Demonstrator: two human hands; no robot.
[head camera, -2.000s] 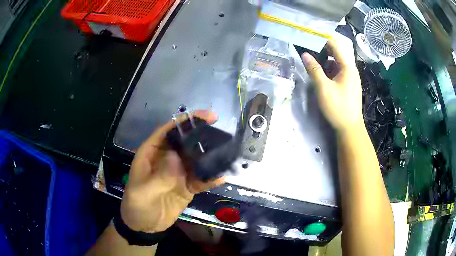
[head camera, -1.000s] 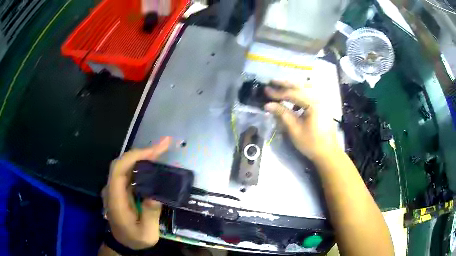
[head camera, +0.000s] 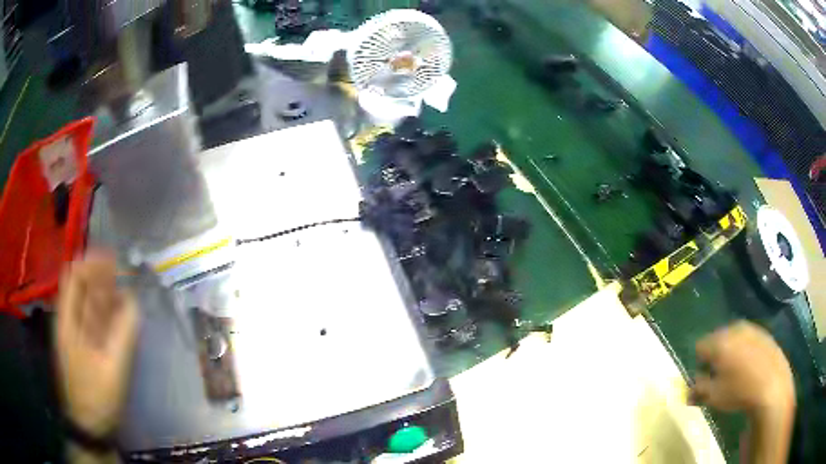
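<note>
My left hand is blurred at the lower left, beside the silver horn; its fingers are extended and no adapter shows in it. My right hand is at the far lower right with curled fingers, away from the machine; whether it holds anything is unclear. The nest area under the horn's yellow strip is partly hidden and blurred. The clamp bar lies in front of it. A thin black cord crosses the silver plate towards the pile of black parts.
A white fan stands behind the pile. A red basket is at the left. A green button is on the machine's front. A pale sheet, yellow-black strip and white roll are at the right.
The view has swung right. My right hand has left the nest area and moved far right. The adapter seen in my left hand no longer shows there, and that hand's fingers have straightened.
</note>
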